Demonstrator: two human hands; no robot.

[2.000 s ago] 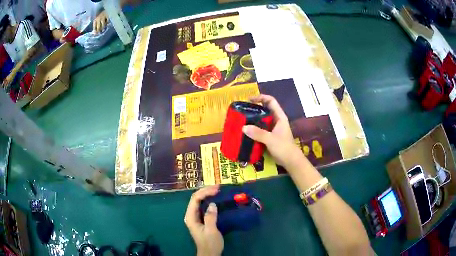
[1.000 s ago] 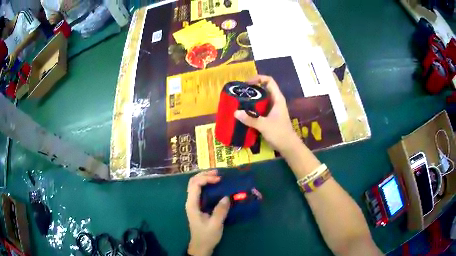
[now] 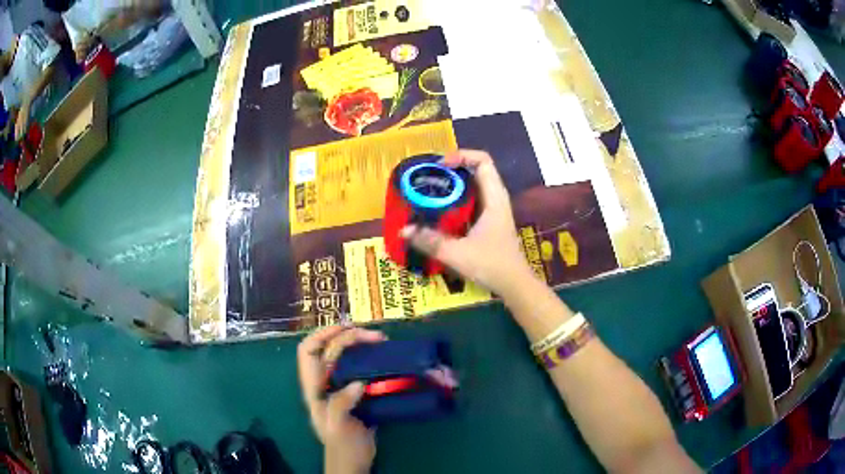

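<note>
My right hand [image 3: 482, 236] holds a red Bluetooth speaker [image 3: 398, 218] over the printed cardboard work mat [image 3: 371, 185]. The speaker's round end cap faces up towards me, and its ring is lit blue. My left hand [image 3: 338, 384] holds a dark blue Bluetooth speaker [image 3: 408, 356] lying sideways, low over the green bench at the mat's near edge. A bright red glowing spot shows on the dark blue speaker's side, near my left fingers. Both speakers are somewhat blurred.
A red tester with a lit screen [image 3: 712, 367] and a carton [image 3: 741, 278] holding a smartphone [image 3: 769, 341] and white cable are at right. Red speakers [image 3: 799, 130] lie far right. A pale metal post [image 3: 83, 278], black loops [image 3: 190, 455] and another person's arm [image 3: 35, 88] are at left.
The red speaker's end cap has turned up towards me and its ring has lit blue. The dark blue speaker has turned in my left hand and sits further left in view.
</note>
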